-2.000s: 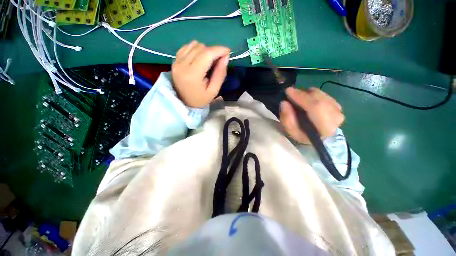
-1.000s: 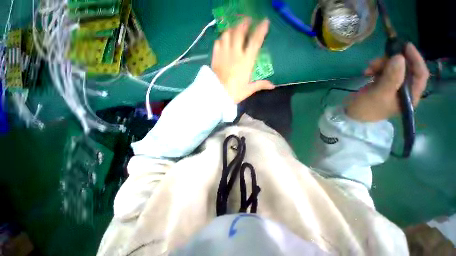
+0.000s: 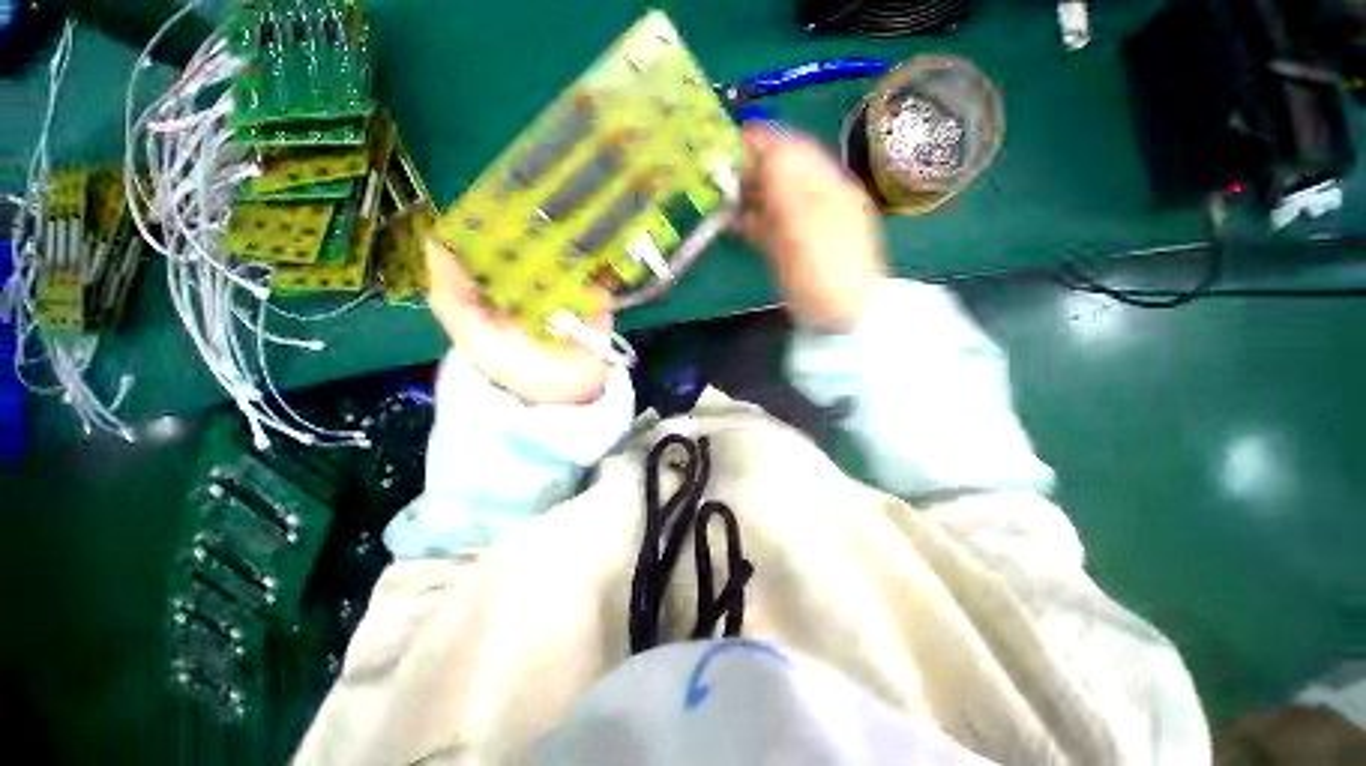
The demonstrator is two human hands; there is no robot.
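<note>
A circuit board [image 3: 577, 187] is held up above the mat, its yellow component side with dark long parts facing me, tilted. My left hand [image 3: 524, 337] grips its lower left corner. My right hand [image 3: 817, 225], blurred, is at its right edge near the white leads; whether its fingers hold the board or a lead is hard to tell. White leads [image 3: 607, 343] hang at the board's lower edge. The soldering iron is not seen in my right hand.
A stack of wired boards [image 3: 307, 195] with white leads [image 3: 210, 255] lies at left, a smaller wired group [image 3: 83, 247] farther left. Blue-handled cutters [image 3: 817, 72] and a round tub [image 3: 929, 135] lie beyond my right hand. A black unit [image 3: 1243, 105] stands far right; dark green boards [image 3: 240, 576] lie below left.
The board has been lifted off the mat and turned yellow side up. My right hand has moved left from the far right and no longer holds the iron. My left hand now grips the board.
</note>
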